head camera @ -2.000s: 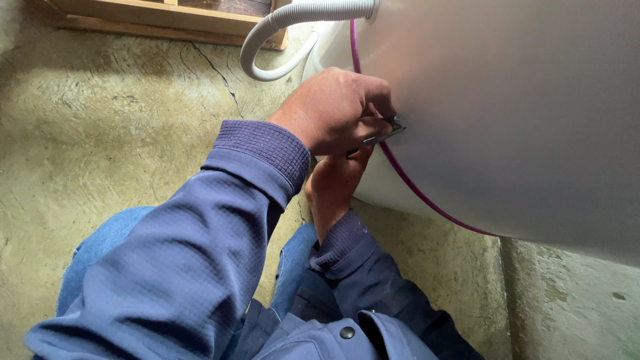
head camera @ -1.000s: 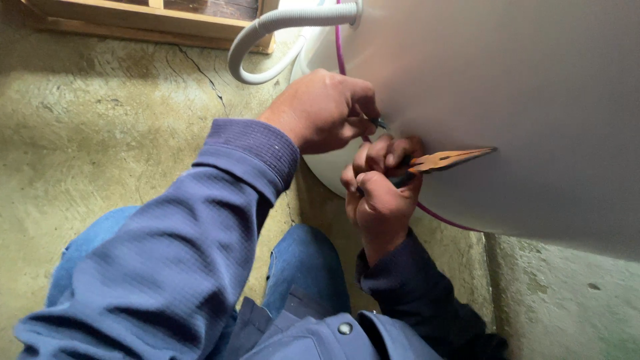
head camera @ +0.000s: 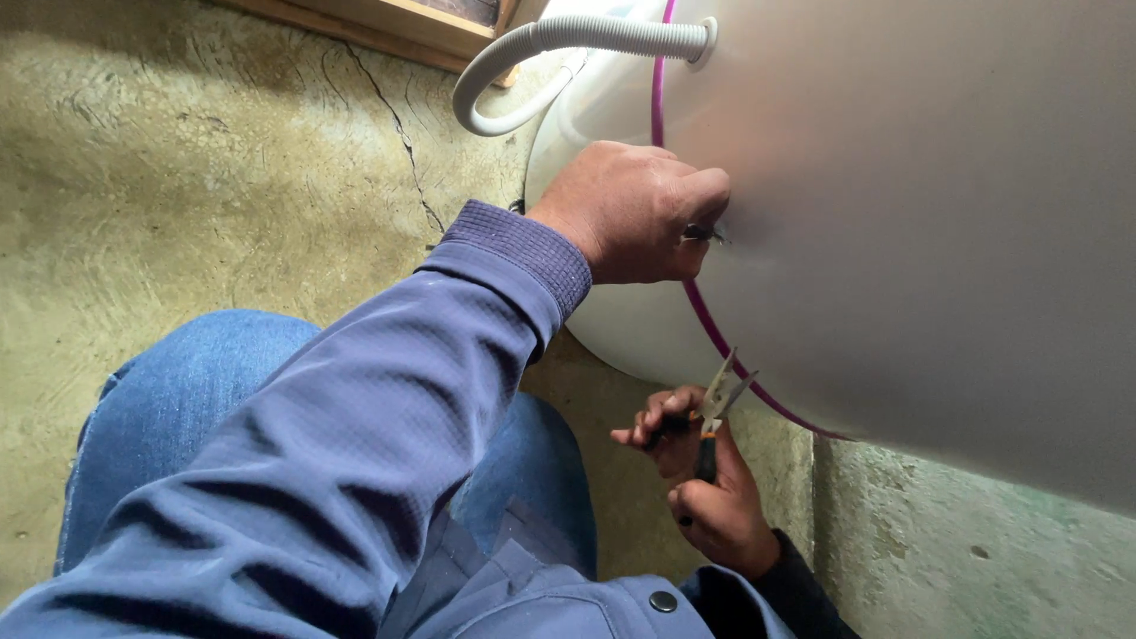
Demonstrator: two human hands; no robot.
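Observation:
My left hand [head camera: 635, 213] is closed against the side of a large, smooth, pale grey rounded body [head camera: 887, 222]. A small dark thin piece [head camera: 701, 232], perhaps a wire end, pokes out between its fingers; the rest is hidden. A purple cord or tube [head camera: 710, 324] runs along the pale surface, passing behind that hand. Lower down, my right hand [head camera: 714, 484] holds needle-nose pliers [head camera: 717, 404] with black and orange handles. Their jaws are spread and point up, overlapping the purple line in view.
A grey corrugated hose [head camera: 577, 34] curves out from a fitting on the pale body. Beyond it, at the top, is a wooden frame [head camera: 408, 27]. The concrete floor [head camera: 222, 195] is cracked. A rough concrete surface [head camera: 976, 541] lies at the lower right.
My right hand with the pliers has moved down, away from my left hand. The pliers' jaws, together one second ago and pointing right, are now apart and point up. My left hand stays at the pale surface.

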